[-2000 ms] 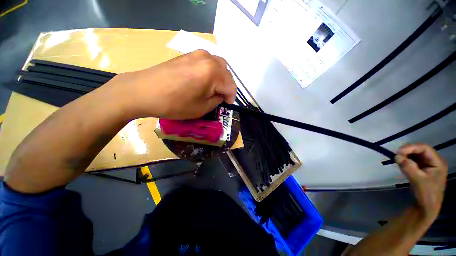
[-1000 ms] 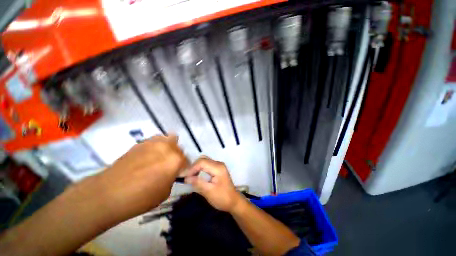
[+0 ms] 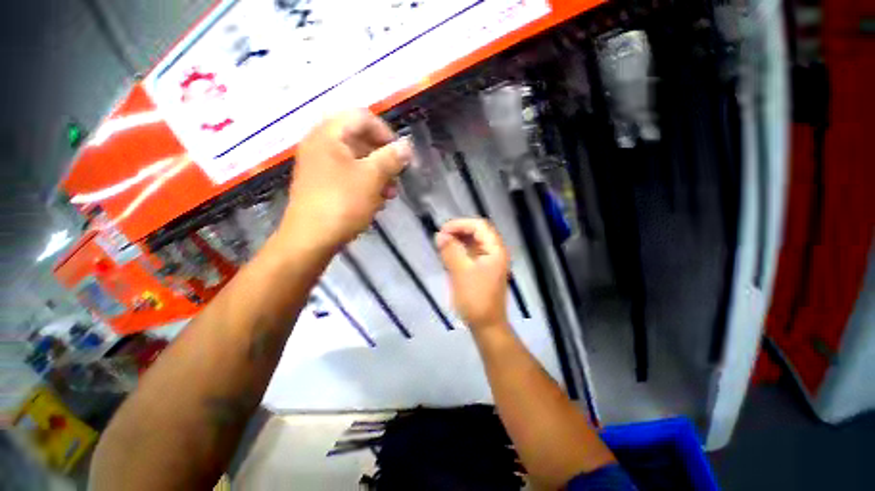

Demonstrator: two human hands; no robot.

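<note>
Silver hanging clips (image 3: 506, 120) stand in a blurred row under the orange hood, with black strips (image 3: 542, 278) hanging below several of them. My left hand (image 3: 345, 182) is raised at the hood's lower edge, fingers curled beside a blurred clip; whether it grips the clip cannot be told. My right hand (image 3: 475, 268) is lower and to the right, its fingertips pinched at a short dark strip end below that clip. The rest of that strip is hidden by the hand.
The orange hood (image 3: 125, 173) with a white printed panel (image 3: 336, 67) runs across the top. Loose black strips (image 3: 446, 451) lie in a tray below the hands. A blue bin (image 3: 662, 451) is at the lower right, beside a white upright machine edge (image 3: 763, 230).
The view has moved closer to the clip row. Both hands were together low over the tray and are now raised and apart, the left one up at the clips.
</note>
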